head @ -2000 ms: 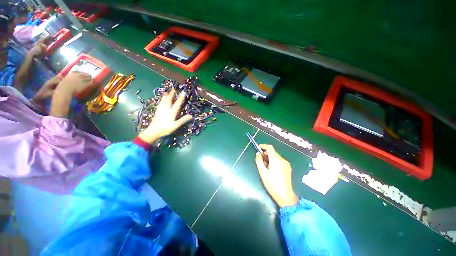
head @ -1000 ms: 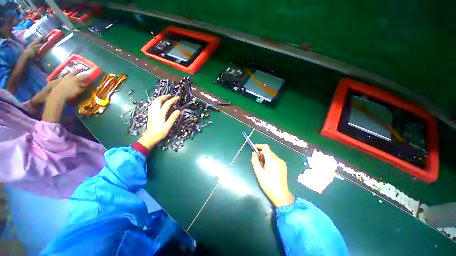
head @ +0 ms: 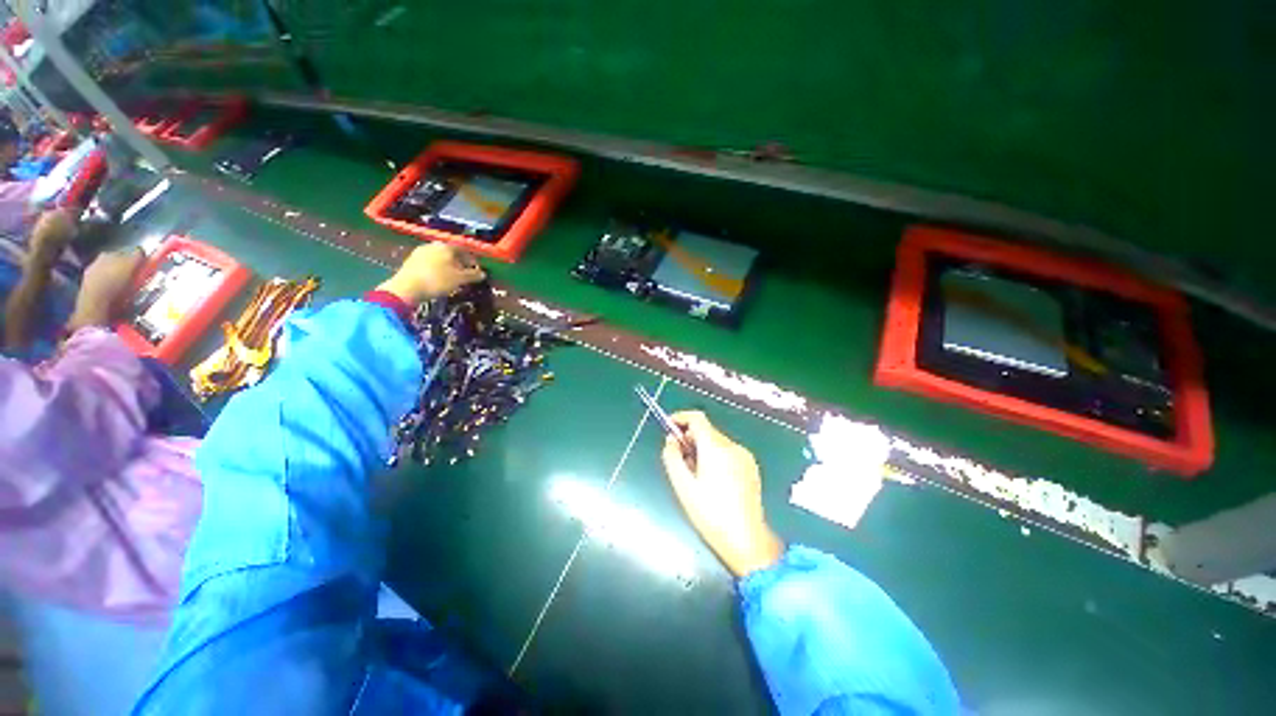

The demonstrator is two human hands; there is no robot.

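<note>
A loose pile of black flex cables (head: 483, 367) lies on the green bench left of centre. My left hand (head: 431, 273) is at the far edge of the pile, fingers bent down onto it; whether it grips a cable is hidden. My right hand (head: 714, 483) is near the middle of the bench and holds slim tweezers (head: 658, 407), tips pointing up and left, touching nothing.
Beyond the worn edge strip (head: 728, 378) lie an open tablet (head: 669, 269) and tablets in red-orange foam frames (head: 903, 311). White backing paper (head: 844, 473) lies right of my right hand. A gold-orange flex bundle (head: 252, 336) and a pink-sleeved worker (head: 105, 476) are at left.
My left hand has moved from the middle of the pile to its far edge, its fingers now bent down. My right hand still holds the tweezers. The camera view has shifted.
</note>
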